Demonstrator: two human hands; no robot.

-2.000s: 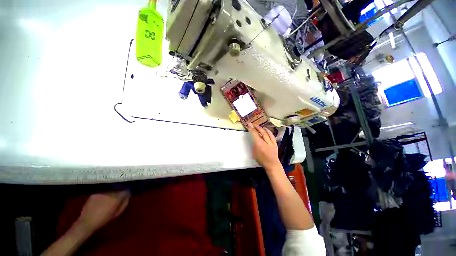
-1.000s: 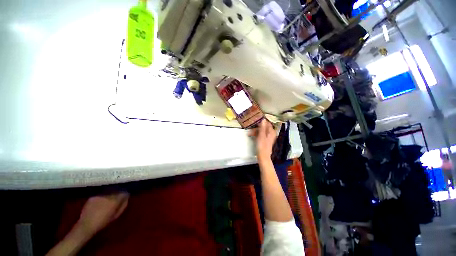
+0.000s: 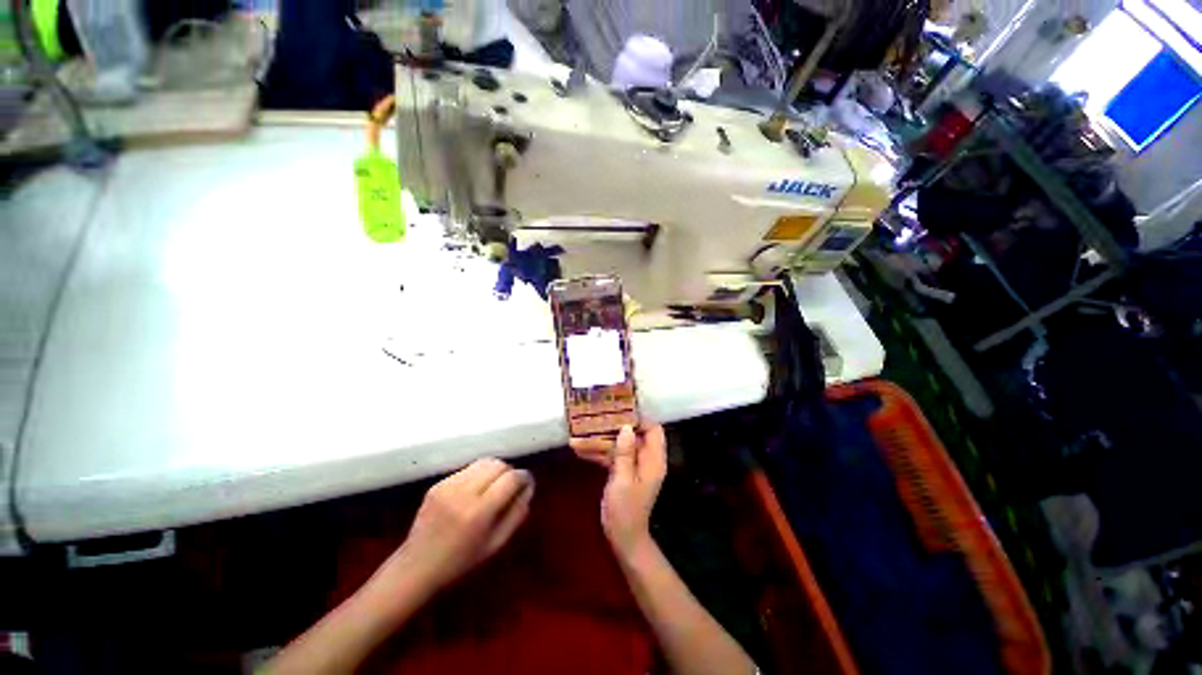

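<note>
A smartphone [image 3: 595, 356] with a lit red and orange screen and a white box in its middle is held up near the front edge of the white table [image 3: 264, 435]. My right hand [image 3: 625, 477] grips its lower end, thumb on the front. My left hand [image 3: 472, 512] is loosely curled in front of the table edge, left of the phone, with nothing visible in it. The white JACK sewing machine [image 3: 686, 198] stands behind the phone. Small navy scraps [image 3: 531, 268] lie beside its needle area. A yellow-green tag [image 3: 380, 197] hangs at its left end.
An orange crate [image 3: 943, 481] with navy pieces stands right of my lap. Dark cloth [image 3: 795, 350] hangs over the table's right end. Dark red cloth [image 3: 560, 580] covers my lap. A metal handle [image 3: 121, 549] is under the table edge at left. Dark cloth piles are at the back and right.
The view has tilted up and levelled. The phone, earlier lying under the machine arm, is now lifted and brought toward me in my right hand. My left hand has risen from my lap toward the table edge.
</note>
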